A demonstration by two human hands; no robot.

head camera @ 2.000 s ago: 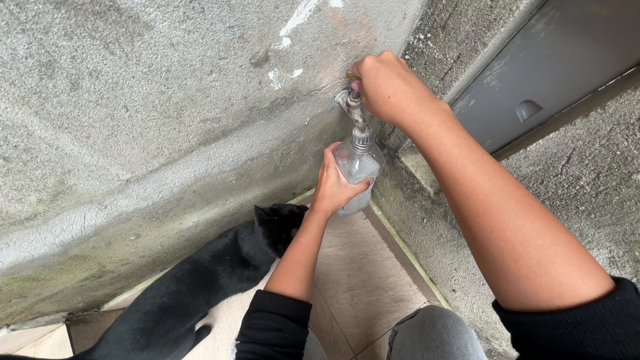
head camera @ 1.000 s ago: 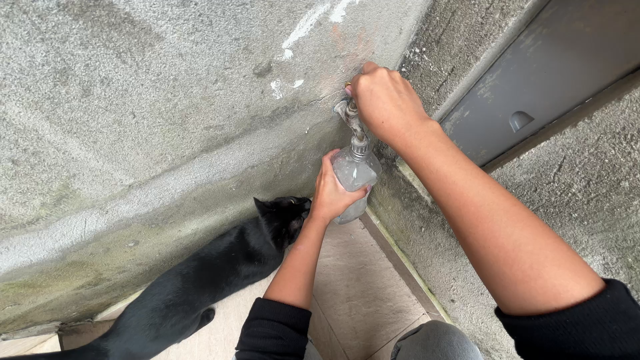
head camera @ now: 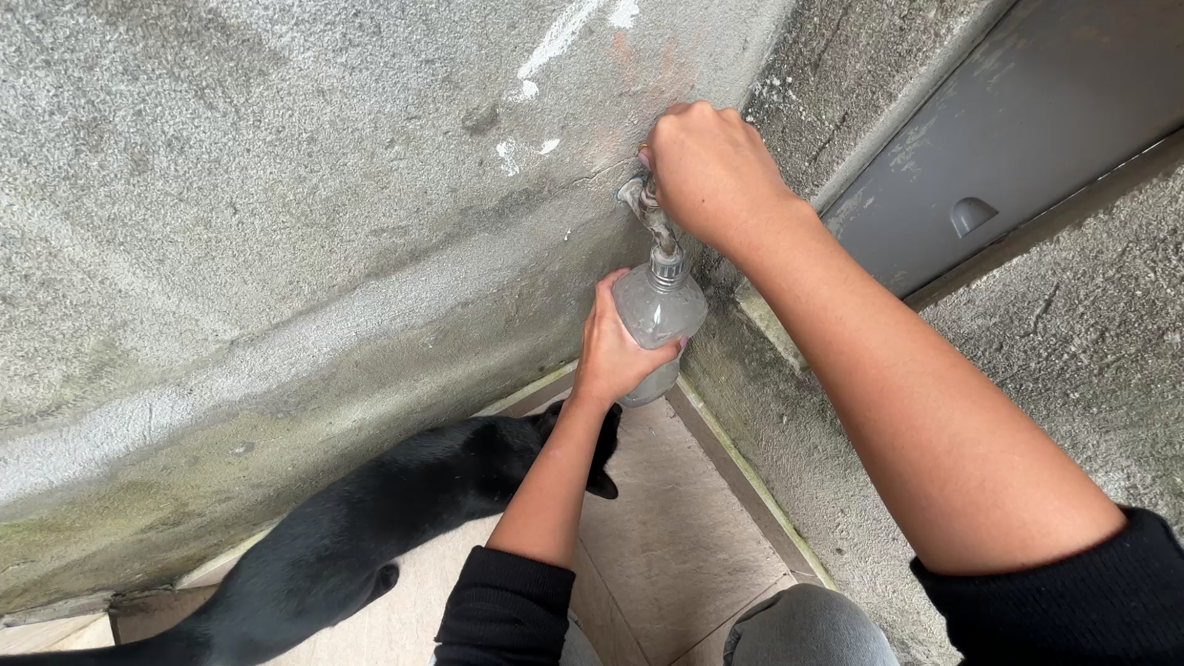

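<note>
My left hand (head camera: 618, 347) is wrapped around a clear plastic bottle (head camera: 661, 307), its neck right under the spout of a worn metal tap (head camera: 655, 217) on the wall. The bottle looks cloudy inside; its water level cannot be made out. My right hand (head camera: 708, 171) is closed over the top of the tap, hiding the handle. Below my left hand, a black cat (head camera: 370, 518) stands on the floor, its head partly behind my left forearm.
A rough concrete wall (head camera: 277, 185) meets a second wall (head camera: 1073, 342) in a corner behind the bottle. A grey metal panel (head camera: 999, 139) lies at upper right. Beige tiles (head camera: 680, 518) cover the floor, and my grey-clad knee (head camera: 809, 629) shows at the bottom.
The cat's head has moved from beside my left wrist to lower down, partly behind my forearm. Both hands have kept their places at the bottle and the tap.
</note>
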